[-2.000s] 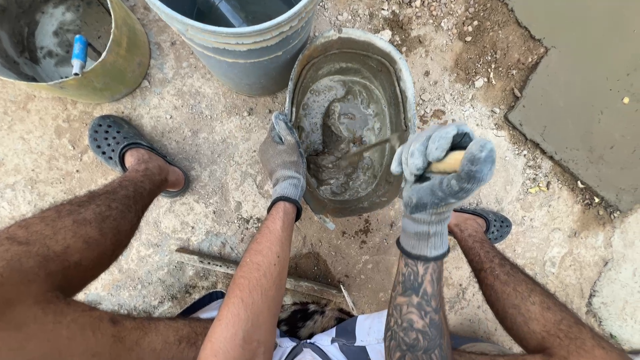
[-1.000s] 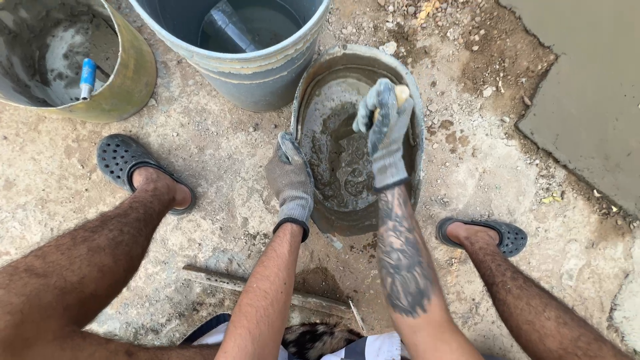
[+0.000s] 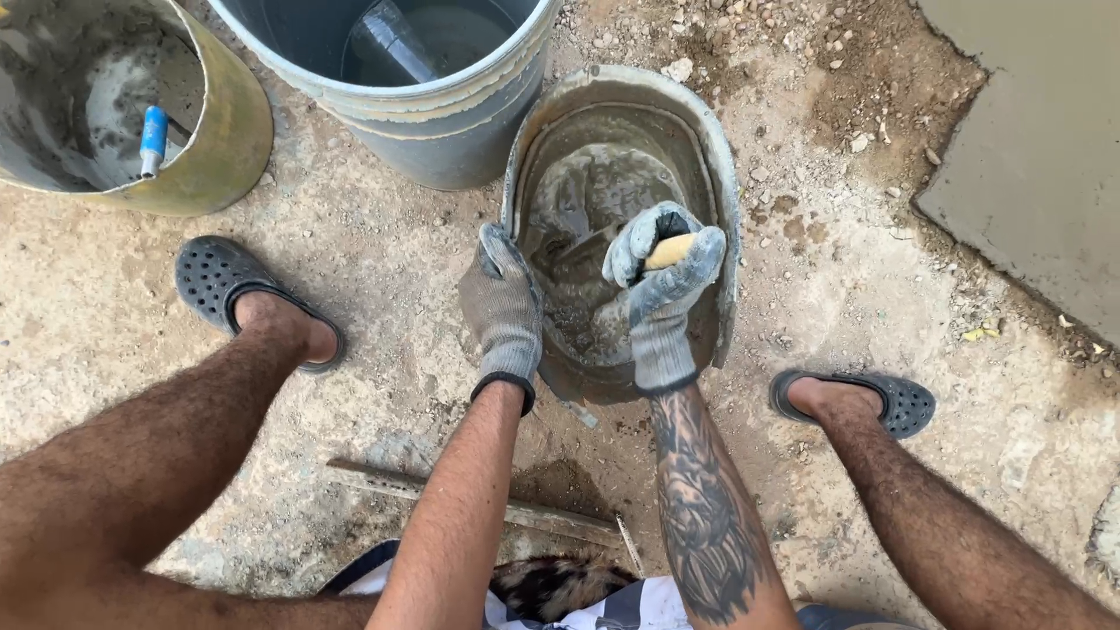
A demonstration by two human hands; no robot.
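Observation:
My left hand point(image 3: 505, 302), in a grey knitted work glove, grips the left rim of a cut plastic bucket point(image 3: 728, 188). Wet cement mix point(image 3: 604, 188) lies inside it. My right hand point(image 3: 667, 284), in a matching glove smeared with cement, is closed around the pale wooden handle point(image 3: 671, 251) of a tool, likely a trowel. The tool's blade is mostly sunk in the mix and hidden by the glove, so its shape cannot be told.
A large bucket of water point(image 3: 420, 131) holds a clear plastic container point(image 3: 394, 44). To its left stands a yellowish tub point(image 3: 236, 131) with a blue-handled tool point(image 3: 153, 140). Smooth wet cement point(image 3: 1041, 166) lies at right. A wooden strip point(image 3: 560, 518) and an animal's fur point(image 3: 560, 588) are near my legs.
My right hand has moved about over the mix with the handled tool, from the bucket's right side to its far part, then back nearer. My left hand stays at the left rim.

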